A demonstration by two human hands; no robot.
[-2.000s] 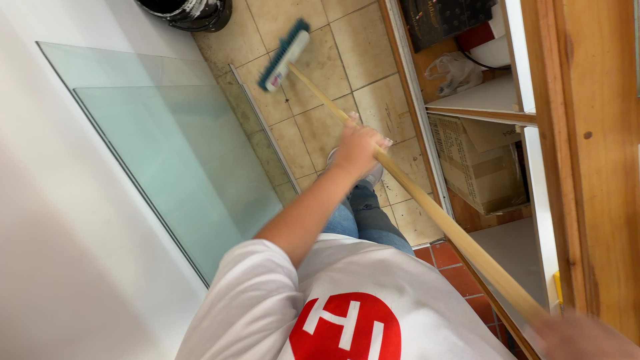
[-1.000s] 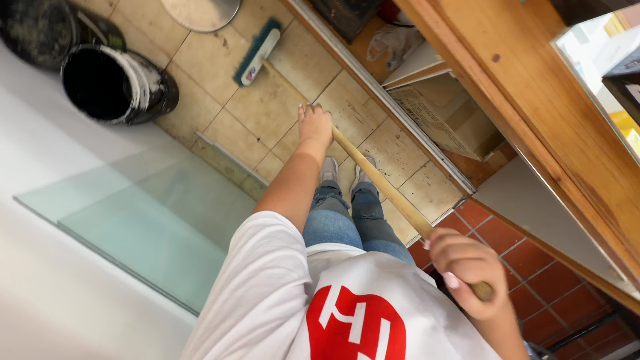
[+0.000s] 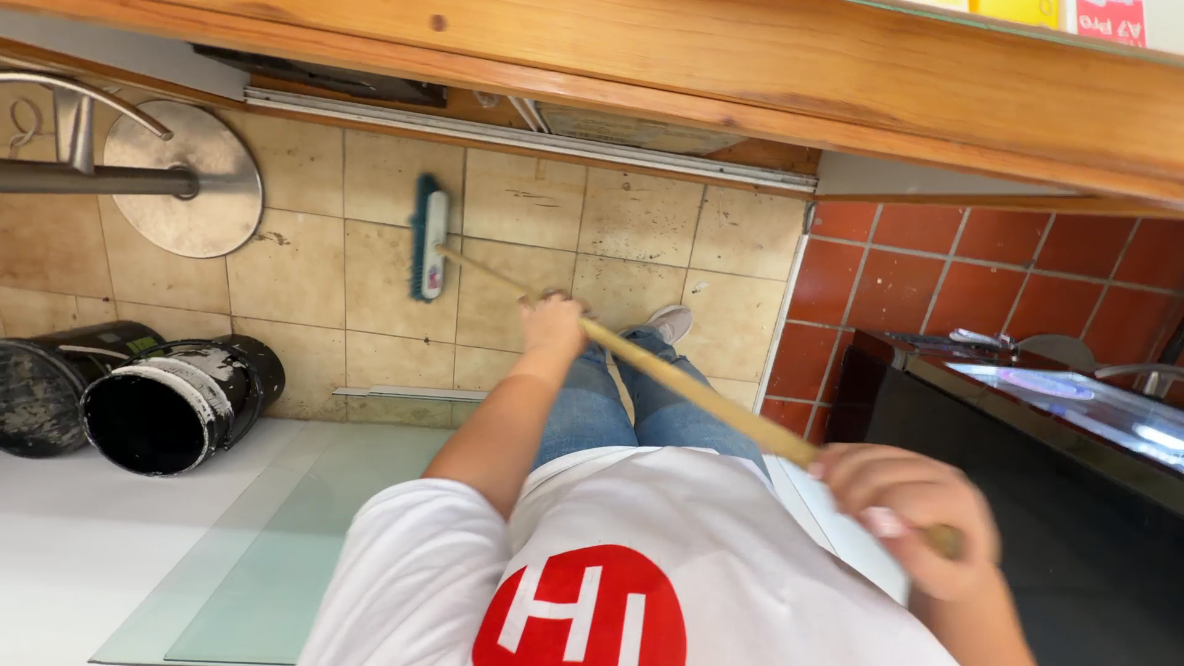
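A push broom with a white block and blue-green bristles (image 3: 431,239) rests on the beige floor tiles (image 3: 287,277), left of centre. Its long wooden handle (image 3: 689,387) runs down to the right across my body. My left hand (image 3: 553,324) is wrapped around the handle's middle, above my legs. Near the handle's end, at the lower right, my right hand (image 3: 911,513) grips it, and the rounded tip shows beside the thumb. Dark specks and small bits lie on the tiles between the broom and my shoes.
Black buckets (image 3: 148,416) and a round metal base (image 3: 208,185) with a pole stand at left. Glass panes (image 3: 277,564) lean at lower left. A wooden counter (image 3: 647,65) with a sliding-door track crosses the top. Red tiles (image 3: 911,277) and a black glossy case (image 3: 1017,462) are at right.
The view has swung strongly, bringing the metal base, buckets and black case further into sight. Both hands still hold the broom handle.
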